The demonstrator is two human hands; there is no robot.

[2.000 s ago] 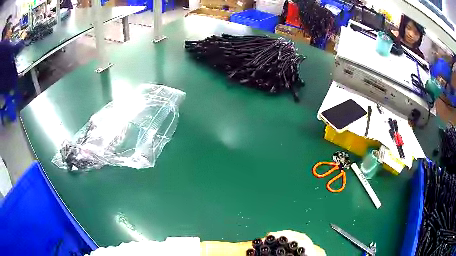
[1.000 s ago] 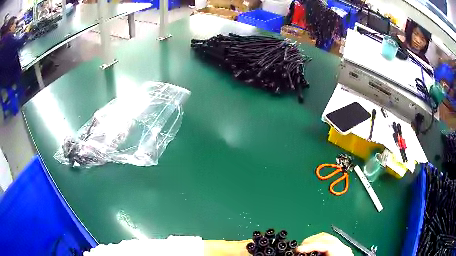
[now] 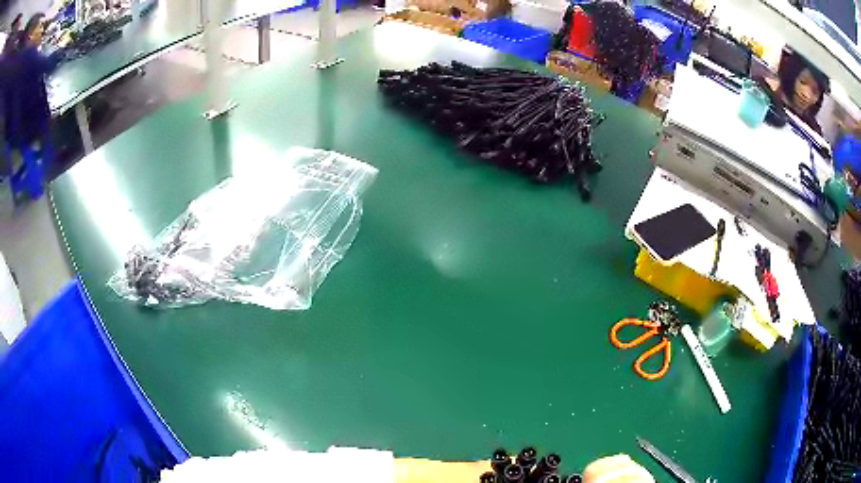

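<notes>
A bunch of black connector leads [image 3: 524, 468] shows its round ends upward at the bottom edge. My left arm, in a white sleeve, comes in from the lower left, and my left hand [image 3: 444, 471] is at the bunch, closed around it as far as can be seen; its fingers are mostly cut off by the frame edge. What looks like my right hand [image 3: 618, 470] is just right of the bunch, mostly cut off below; its grip is hidden. A pointed silver tool [image 3: 666, 460] lies on the green table [image 3: 444, 349] right of the hands.
Orange-handled scissors [image 3: 645, 348], a white marker [image 3: 706, 370] and a greenish cup [image 3: 717, 327] lie centre right. A smartphone [image 3: 673, 231] is on paper behind. A clear bag [image 3: 274, 236] lies left, a heap of leads [image 3: 500, 118] far. Blue bins flank both sides [image 3: 57, 387] [image 3: 791, 415]. A person is opposite.
The visible hand beside the bunch has shifted right and lower, and a gap now shows between it and the connector ends. The whole view has shifted slightly.
</notes>
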